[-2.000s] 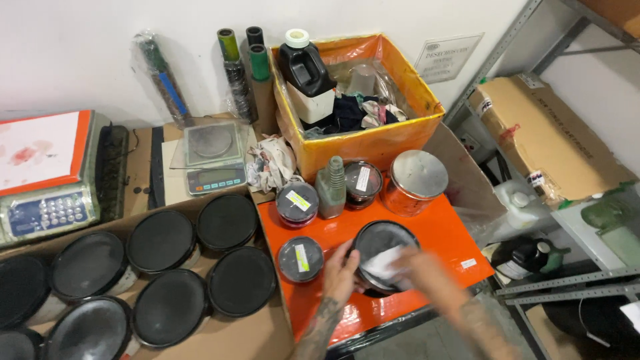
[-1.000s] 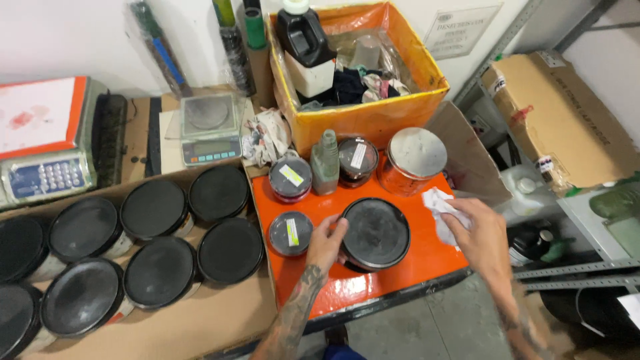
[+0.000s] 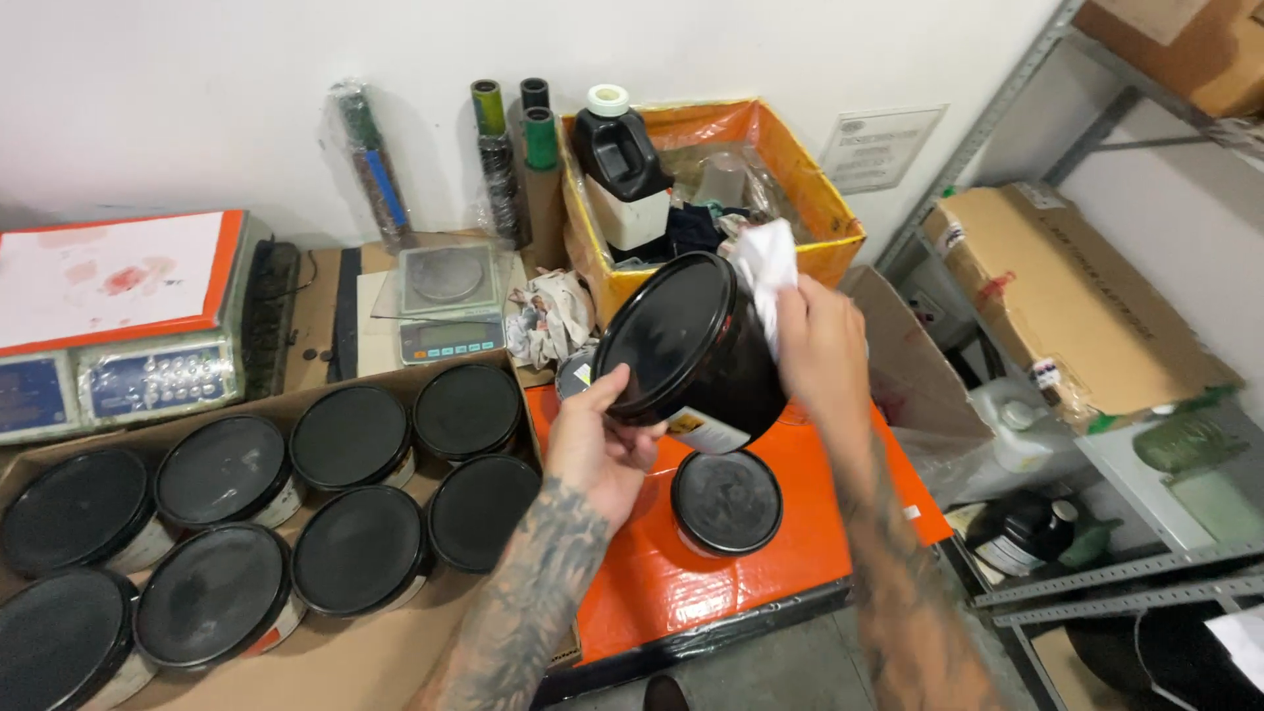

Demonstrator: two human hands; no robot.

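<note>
My left hand (image 3: 604,444) grips a large black lidded plastic tub (image 3: 681,346) by its lower left edge, thumb on the lid's rim. The tub is tilted in the air above the orange table cover (image 3: 642,583), and a label with an orange mark shows on its side. In my right hand (image 3: 825,351) is a crumpled white cloth or paper wipe (image 3: 768,267), at the tub's right side. Below the raised tub, a smaller black-lidded tub (image 3: 727,502) stands on the orange cover. Behind the raised tub, a small lid with a label (image 3: 577,373) is partly hidden.
A cardboard box (image 3: 395,642) of several black-lidded tubs lies left. Behind stand a small digital scale (image 3: 450,338), crumpled rags (image 3: 549,316), wrapped tubes (image 3: 375,168) and a yellow-lined box (image 3: 839,242) with a black jug (image 3: 617,148). Metal shelving (image 3: 1136,592) borders the right.
The large black tub, on the orange cover before, is now lifted and tilted in my left hand. My right hand has brought the white wipe to its side. A smaller black-lidded tub now shows below.
</note>
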